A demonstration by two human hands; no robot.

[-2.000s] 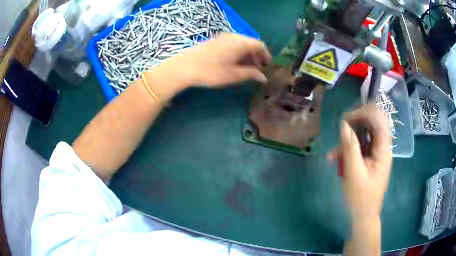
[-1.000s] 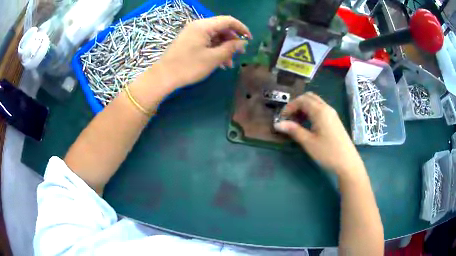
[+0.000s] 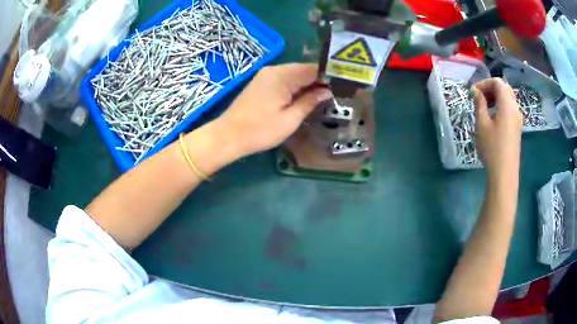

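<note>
My left hand [image 3: 278, 104] is at the press, fingertips pinched at the upper fixture block [image 3: 339, 112]. A thin silvery pin [image 3: 335, 100] shows at the fingertips, tilted toward the block; its far end is hidden by the fingers. A second holed block [image 3: 349, 147] lies nearer me on the brown press base [image 3: 310, 147]. My right hand [image 3: 498, 117] is over the right side of the clear box [image 3: 464, 163] of thin pins, thumb and finger close together; whether they hold a pin I cannot tell.
The blue tray [image 3: 276, 42] heaped with slim metal parts is at left. The press head with warning label [image 3: 356, 56] hangs over the base. Its red knob [image 3: 522, 16] is raised at upper right. More clear boxes [image 3: 545, 243] stand at right, a phone [image 3: 25, 155] at left.
My left hand has moved down and right to the upper block. My right hand has left the nearer block and moved right to the clear box. The view has shifted slightly.
</note>
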